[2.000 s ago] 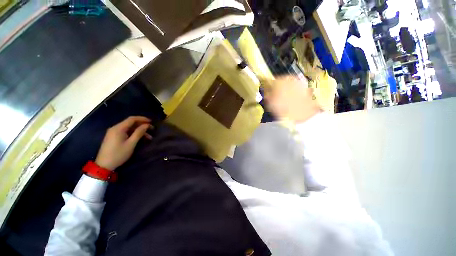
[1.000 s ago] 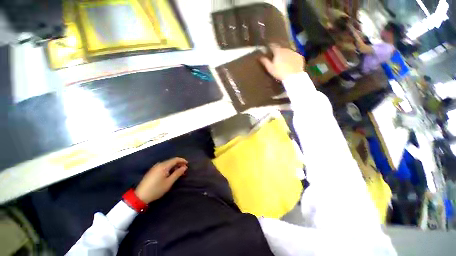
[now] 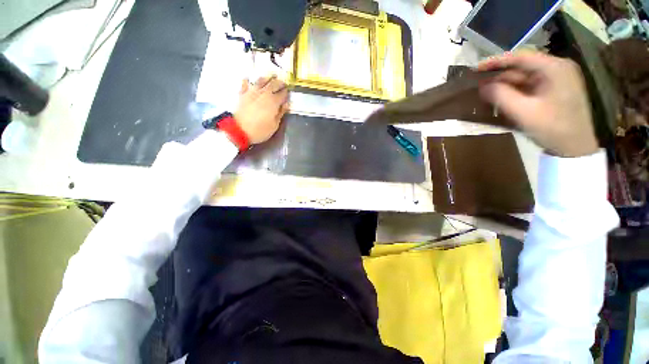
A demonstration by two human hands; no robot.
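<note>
My right hand [image 3: 544, 99] grips a dark brown pocket piece [image 3: 441, 99] by its right end and holds it above the table's right part; the piece is seen nearly edge-on and slightly blurred. My left hand [image 3: 263, 110] lies with fingers spread on the white plate by the machine head, left of the yellow clamp frame [image 3: 378, 60]; nothing shows in it. Another brown pocket piece [image 3: 481, 173] with one shiny zipper-like line lies flat at the table's right. Teal-and-black thread snips [image 3: 404, 141] lie on the dark mat between my hands.
The machine head [image 3: 267, 25] stands above my left hand. The dark mat [image 3: 341, 149] spans the table front. Yellow panels [image 3: 441, 298] hang below the table edge at right, beige ones [image 3: 43, 263] at left. A screen-like device [image 3: 511, 21] is at the back right.
My right hand has lifted a brown piece off the table at right. My left hand has moved from my lap up onto the table by the machine head. The view has turned toward the machine.
</note>
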